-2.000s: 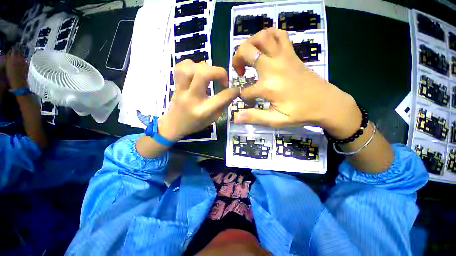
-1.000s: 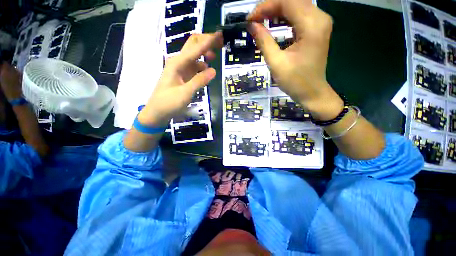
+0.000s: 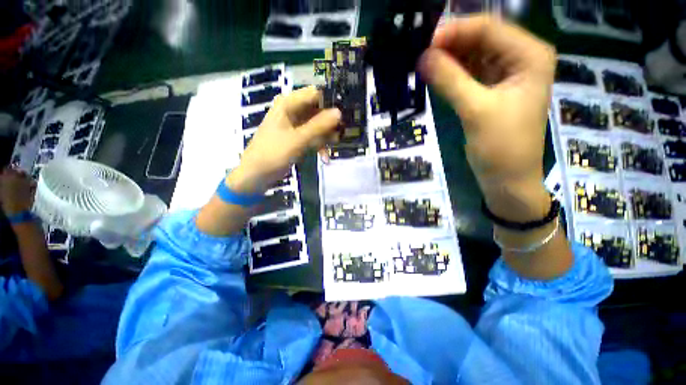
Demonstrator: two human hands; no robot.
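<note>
My left hand (image 3: 282,139) holds a circuit board (image 3: 344,94) upright by its lower left edge, above the board tray. My right hand (image 3: 489,83) pinches a black adhesive film (image 3: 399,56) between thumb and fingers, just right of the board. A narrow dark gap shows between film and board. The film's upper end is blurred. The white board tray (image 3: 391,283) lies below with boards in its pockets; one left-column pocket shows bare. Part of the tray is hidden behind the board and film.
A liner sheet (image 3: 277,252) with black pieces lies left of the tray, beside plain white sheets (image 3: 200,143), a phone (image 3: 165,144) and a white fan (image 3: 94,197). Another board tray (image 3: 566,241) is at right. Another worker's arm (image 3: 31,233) is at far left.
The view has tilted up, so the trays sit lower in the picture. My left hand now holds a board upright, and the black film hangs from my right hand beside it.
</note>
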